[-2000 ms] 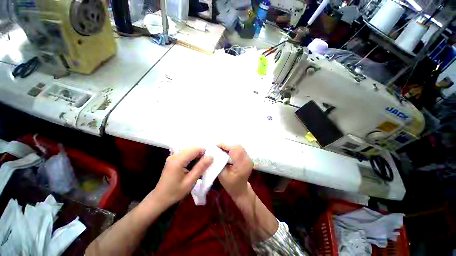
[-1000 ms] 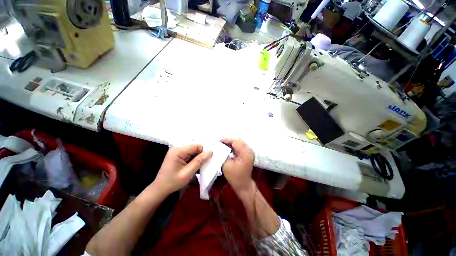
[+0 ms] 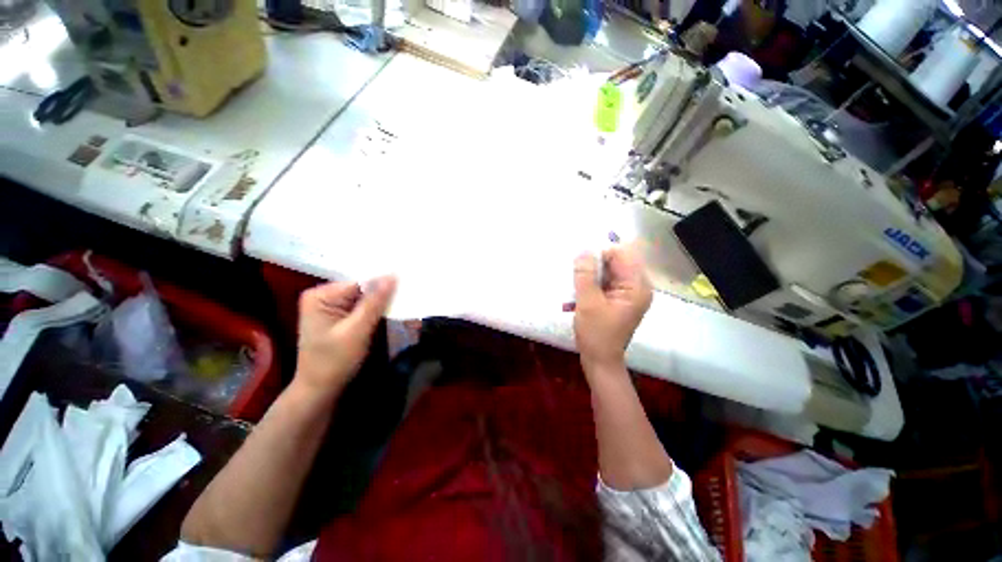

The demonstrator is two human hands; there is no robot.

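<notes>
My left hand [image 3: 343, 329] and my right hand [image 3: 611, 307] are apart at the front edge of the white table, with thumbs and fingertips pinched. A white fabric piece [image 3: 472, 294] appears stretched flat between them. It blends into the bright table, so its outline is hard to tell. Flat white cut pieces [image 3: 77, 472] lie overlapping on a dark board [image 3: 203, 423] at the lower left.
The JACK machine [image 3: 791, 187] stands right with a black phone-like rectangle [image 3: 725, 255] leaning on it. A yellow machine [image 3: 214, 55] is left. Black-handled scissors [image 3: 857, 366] lie right. Red baskets stand at left [image 3: 262, 368] and lower right [image 3: 720, 505], holding bags and cloth.
My hands have moved well apart, left hand leftward and right hand rightward and up. The white piece no longer hangs bunched between my fingertips. The view has shifted slightly.
</notes>
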